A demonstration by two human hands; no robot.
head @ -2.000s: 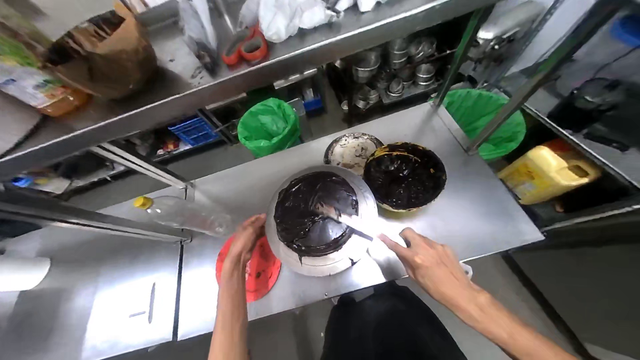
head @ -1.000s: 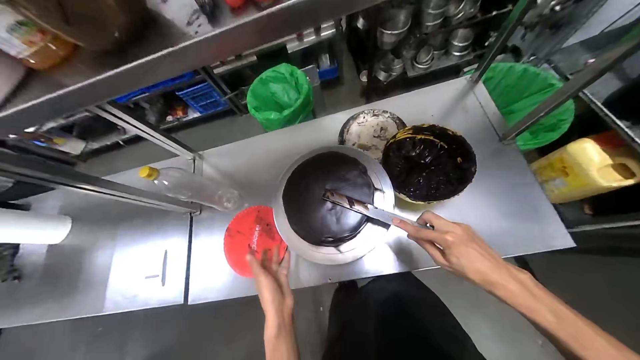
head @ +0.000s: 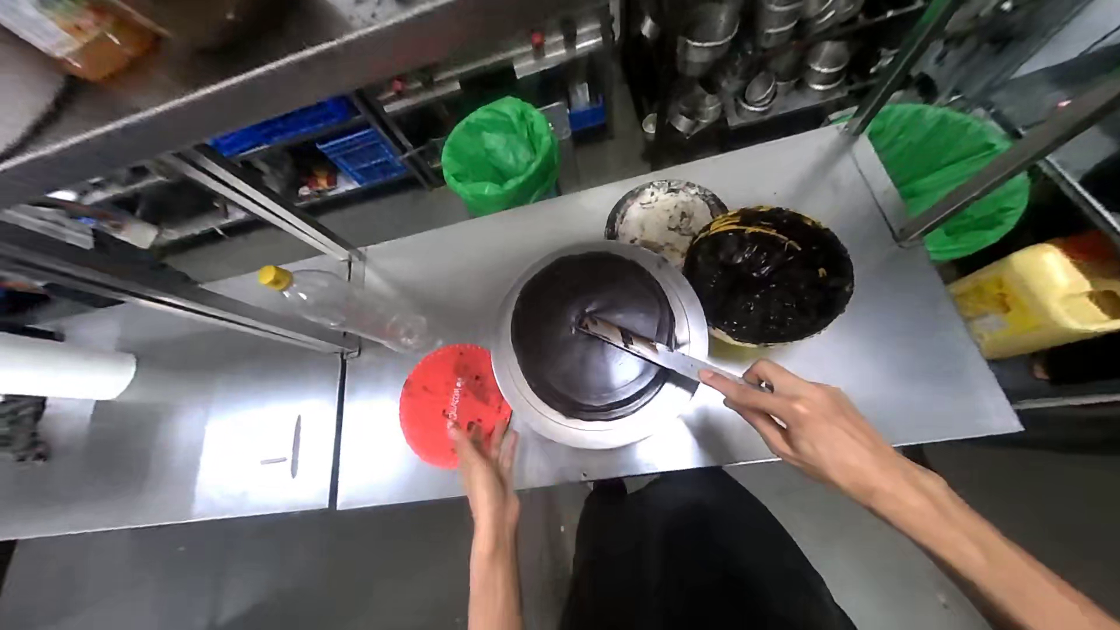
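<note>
A round cake coated in dark chocolate [head: 569,350] rests on a metal cake turntable [head: 534,420]. My right hand [head: 787,407] grips a metal icing spatula [head: 682,360], whose chocolate-smeared blade lies across the top, its tip near the middle. Beside the turntable, my left hand [head: 490,459] has its fingers apart over the lower right edge of a red plastic disc [head: 442,407] smeared with chocolate; whether it touches the disc is hard to tell. A bowl of dark chocolate [head: 770,280] stands right of the cake, next to a round pan with whitish residue [head: 663,219].
A clear plastic bottle with a yellow cap [head: 350,306] lies on the steel table [head: 437,236]. Shelf posts rise at left and right. Beyond the table stand green-lined bins [head: 503,157] and a yellow jerrycan [head: 1032,293]. A white roll [head: 66,366] lies far left.
My left hand has come away from the turntable's edge toward me, its fingers now spread by the red disc. The cake's top looks smoother than two seconds ago. My right hand still holds the spatula.
</note>
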